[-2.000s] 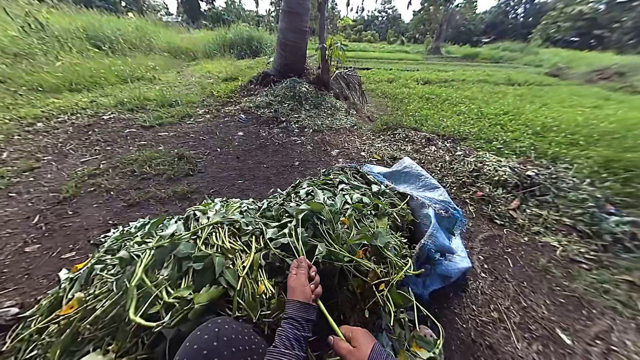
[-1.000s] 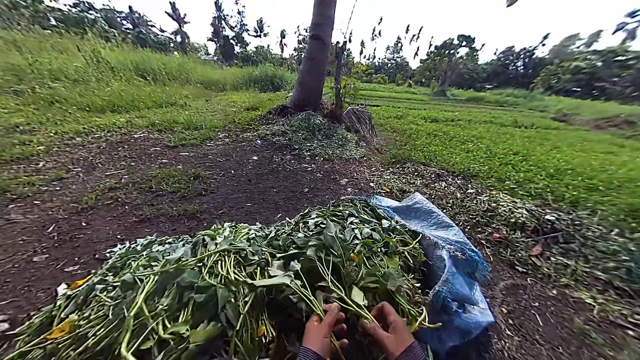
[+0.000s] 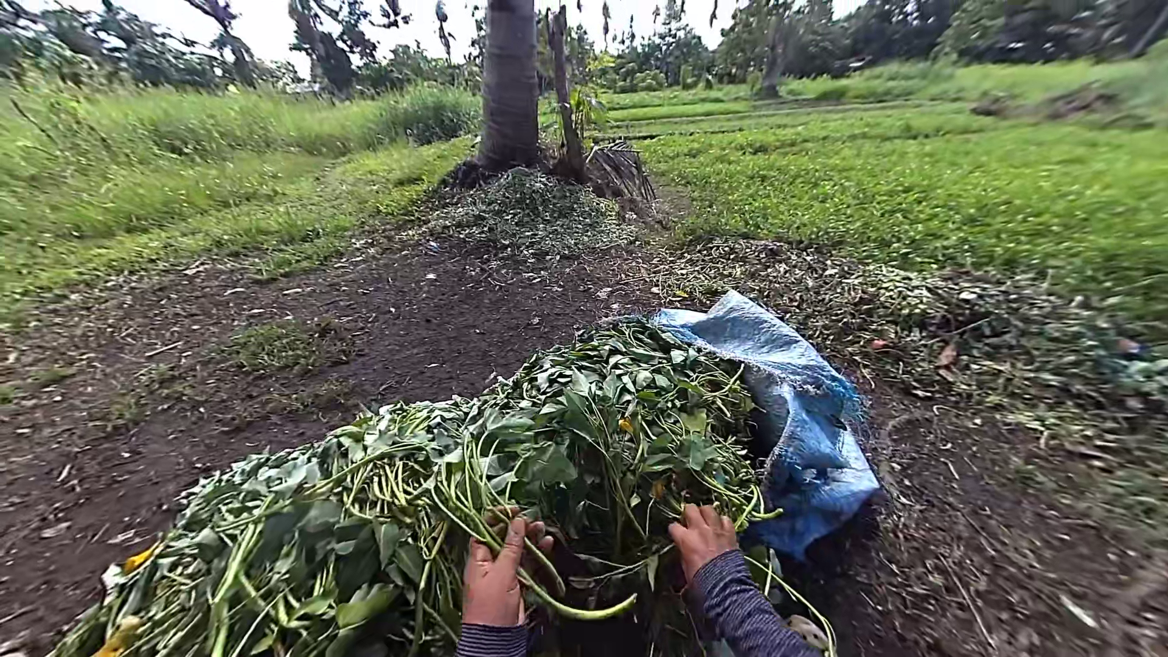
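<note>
A large heap of leafy green vines fills the lower part of the view. My left hand, low at the centre, is closed around several thick green stems, whose ends curve out to the right past the fingers. To its right, my right hand reaches into the heap's right side with curled fingers; whether it grips a stem cannot be told. A blue woven plastic sack lies crumpled against the heap's right edge, just beyond my right hand. Both wrists show striped dark sleeves.
Bare dark soil lies beyond the heap. A tree trunk rises at the back, with a pile of cut greenery at its foot. More wilted plant litter is strewn to the right. Green field stretches behind.
My hands, close together one second ago, are now farther apart, the right one at the heap's right side. Thick stems now lie in my left hand.
</note>
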